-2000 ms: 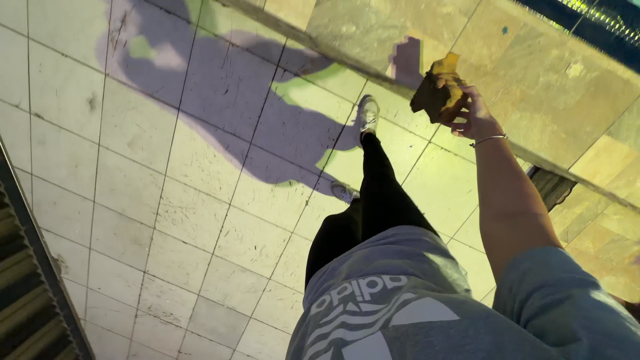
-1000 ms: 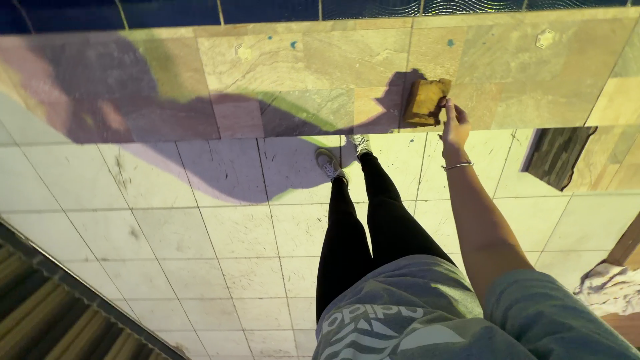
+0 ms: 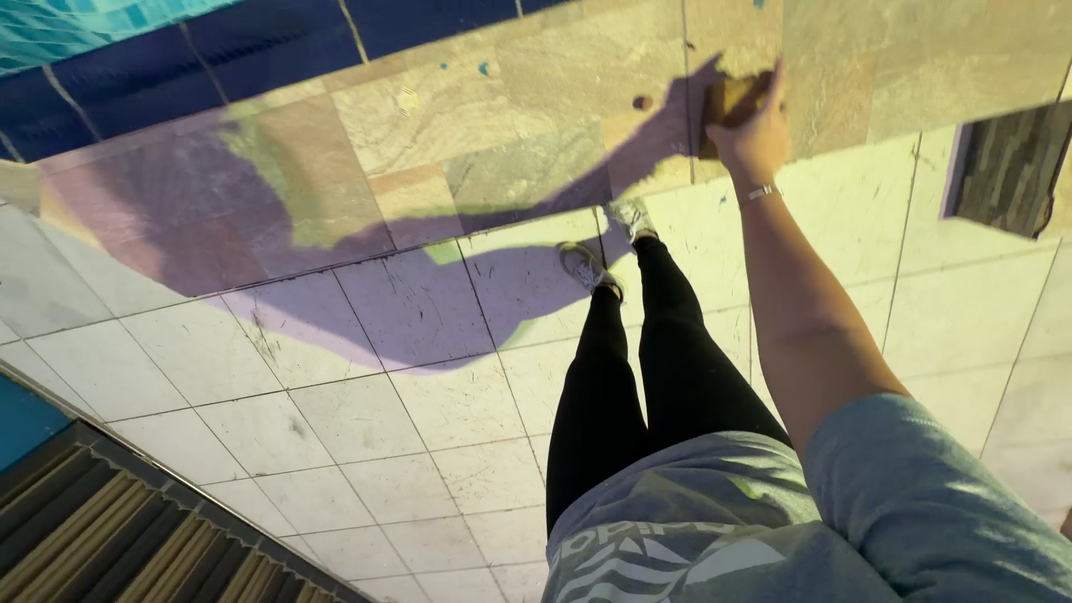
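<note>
My right hand [image 3: 754, 144] is stretched out forward over a ledge of mottled stone tiles [image 3: 519, 109]. Its fingers and thumb grip a yellow-brown, blocky object [image 3: 734, 102] with uneven edges; its exact kind cannot be told. A dark shadow falls along the object's left side, and whether it touches the stone is unclear. A thin bracelet [image 3: 760, 193] circles the right wrist. My left hand is out of the picture.
White floor tiles [image 3: 444, 402] meet the ledge near my shoes [image 3: 586, 266]. Dark blue edge tiles [image 3: 276, 54] border turquoise water [image 3: 75, 25]. A dark patterned panel [image 3: 1009, 172] lies at right; a slatted surface [image 3: 100, 536] fills the lower left.
The view has turned strongly. My right hand, still holding the yellow-brown object, now reaches farther forward from my body. My feet have come up to the ledge since the earliest frame.
</note>
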